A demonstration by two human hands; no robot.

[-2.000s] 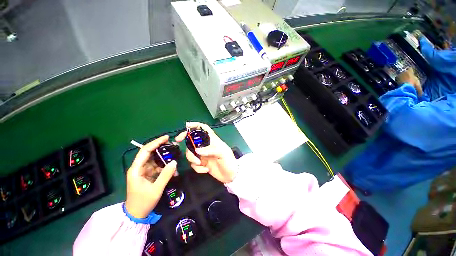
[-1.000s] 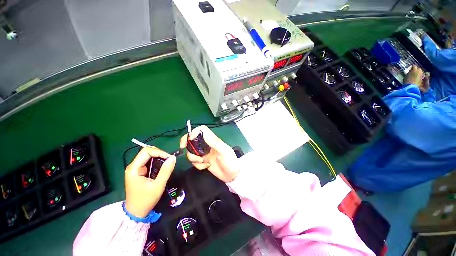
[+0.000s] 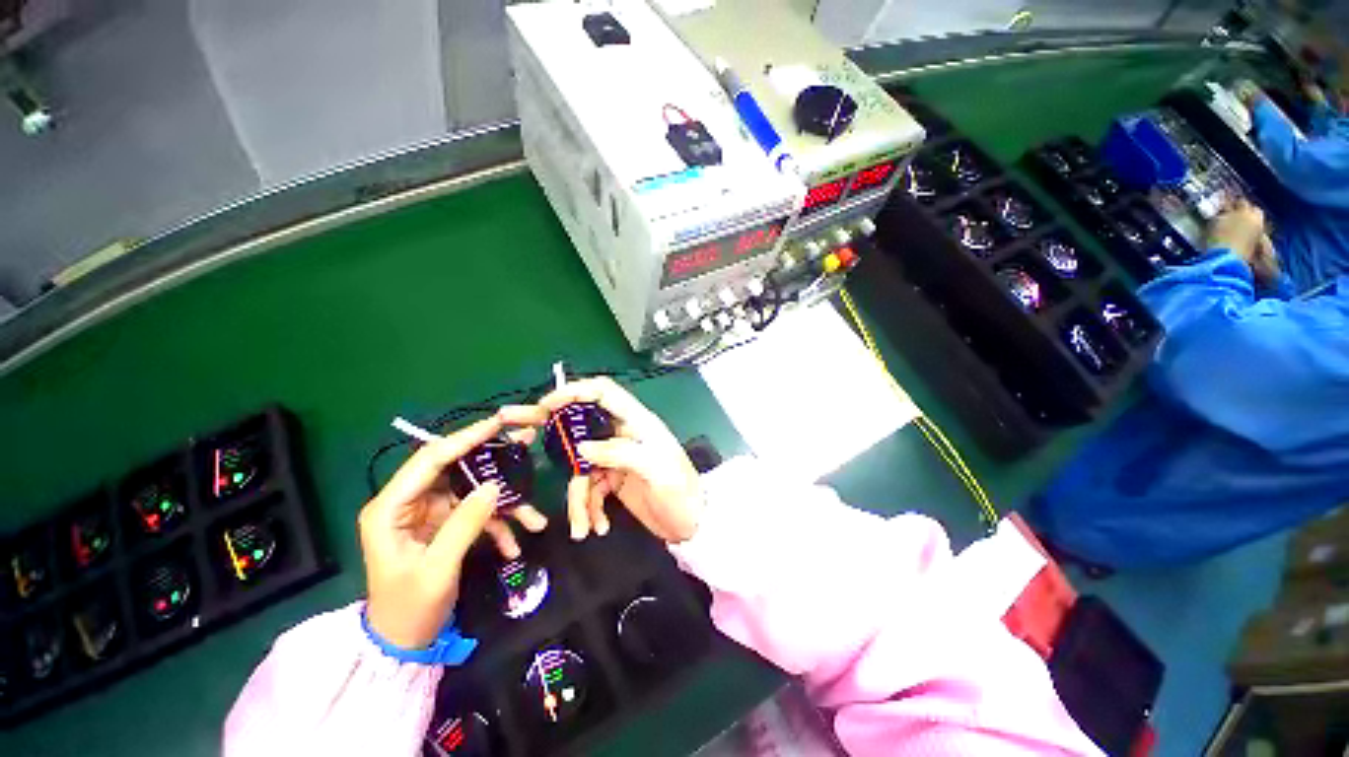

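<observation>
My left hand (image 3: 422, 540), with a blue wrist strap (image 3: 419, 636), holds a round black gauge (image 3: 496, 467) with a lit pinkish face. My right hand (image 3: 639, 462) holds a second gauge (image 3: 574, 433) with an orange-red pointer line. The two gauges are side by side above the foam tray (image 3: 599, 592), faces towards me. A white wire label sticks out behind each gauge. Black test leads (image 3: 488, 399) run behind the hands to the power supplies. The plugs are hidden by my fingers. Gauges lie in the tray's near pockets.
Two power supplies (image 3: 651, 178) with red readouts stand ahead, a marker pen (image 3: 755, 119) on top. White paper (image 3: 806, 388) and yellow wires (image 3: 947, 459) lie before them. A second gauge tray (image 3: 303, 547) is at left. Stacked trays (image 3: 962, 340) and people in blue sleeves (image 3: 1228, 355) are at right.
Since one second ago the gauge faces have lit up and turned more towards me. Two seconds ago they showed blue patches. Fingers of both hands have shifted on the gauges.
</observation>
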